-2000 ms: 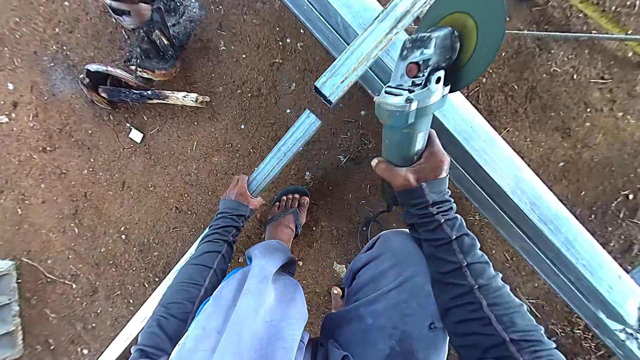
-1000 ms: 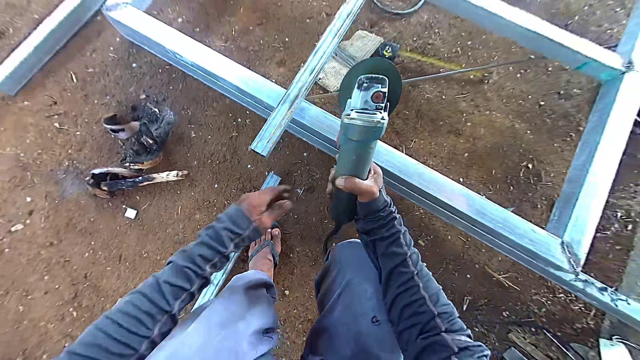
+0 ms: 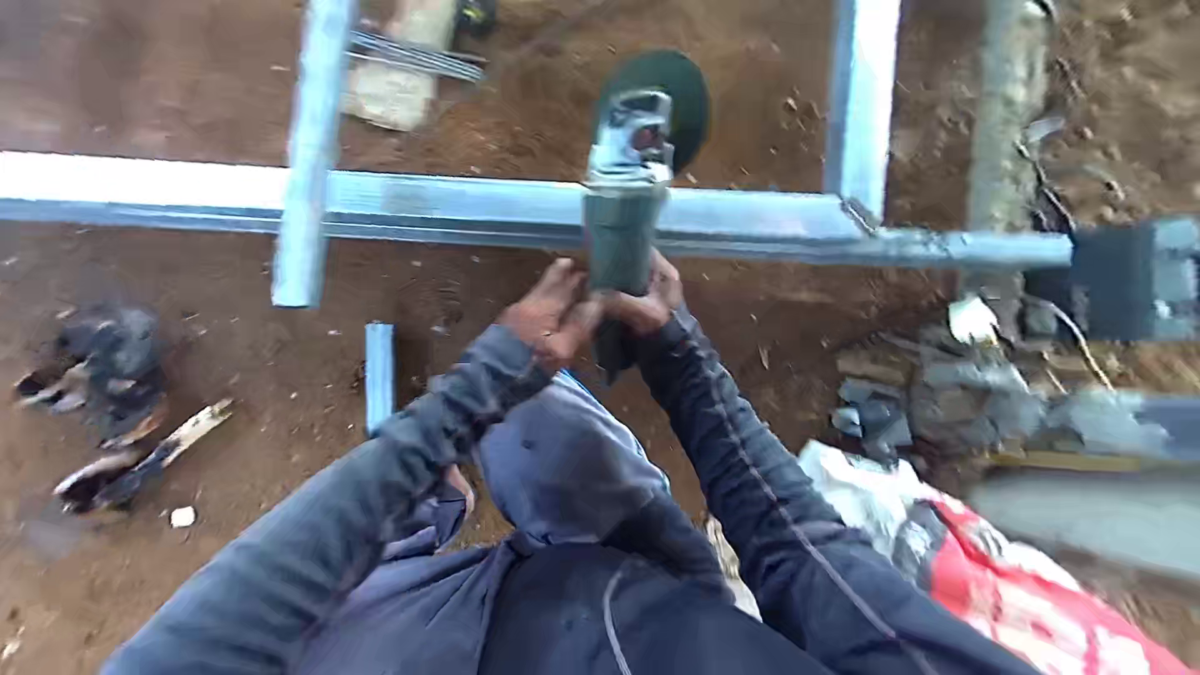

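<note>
An angle grinder (image 3: 623, 220) with a large dark disc (image 3: 689, 108) points away from me, over a long galvanized steel channel (image 3: 469, 202). Around the rear of its body my right hand (image 3: 650, 298) is closed. My left hand (image 3: 555, 314) is against the same rear end, fingers bent; blur hides whether it grips. Left of the grinder, a steel tube (image 3: 307, 187) lies across the long channel. A short steel piece (image 3: 379, 375) rests on the soil beside my left forearm.
Charred wood (image 3: 141, 459) and ash lie at the left. Another steel member (image 3: 861, 103) meets the long channel at the right. Rubble (image 3: 966, 394), a red and white sack (image 3: 1022, 600) and a dark block-like object (image 3: 1134, 281) are further right. A pale block (image 3: 389, 94) sits beyond the channel.
My left hand held the steel piece two seconds ago, had let go of it one second ago, and is now at the grinder beside my right hand. The view has turned strongly.
</note>
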